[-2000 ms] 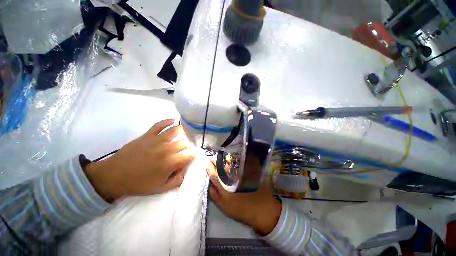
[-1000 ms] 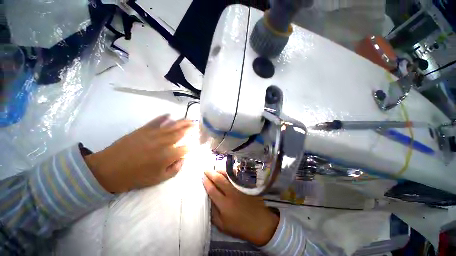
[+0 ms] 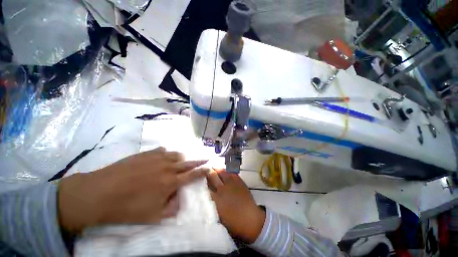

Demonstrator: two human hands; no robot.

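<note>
The white quilted padded lining (image 3: pixel 196 221) lies on the table under both my hands, its far part washed out by the machine's light. My left hand (image 3: pixel 125 188) lies flat on it from the left, fingers stretched toward the needle area. My right hand (image 3: pixel 233 201) is at its right edge, fingertips just below the presser foot area (image 3: pixel 216 146). The fingertips are partly lost in glare. The white sewing machine (image 3: pixel 291 113) with a blue stripe stands beyond my hands. A shiny curved metal guard (image 3: pixel 240 118) is at its left end.
Yellow-handled scissors (image 3: pixel 276 172) lie right of the needle. A silver-grey pen (image 3: pixel 311 100) and a blue pen (image 3: pixel 349 111) lie on the machine head. A red-brown round item (image 3: pixel 336 53) is behind it. Clear plastic bags (image 3: pixel 45 118) and black scraps (image 3: pixel 80 158) lie left. Off-white pieces (image 3: pixel 341 206) lie right.
The view has shifted back, showing more of the machine. My left hand looks nearer and flatter on the lining. The lining reaches less far forward, and the scissors show more clearly.
</note>
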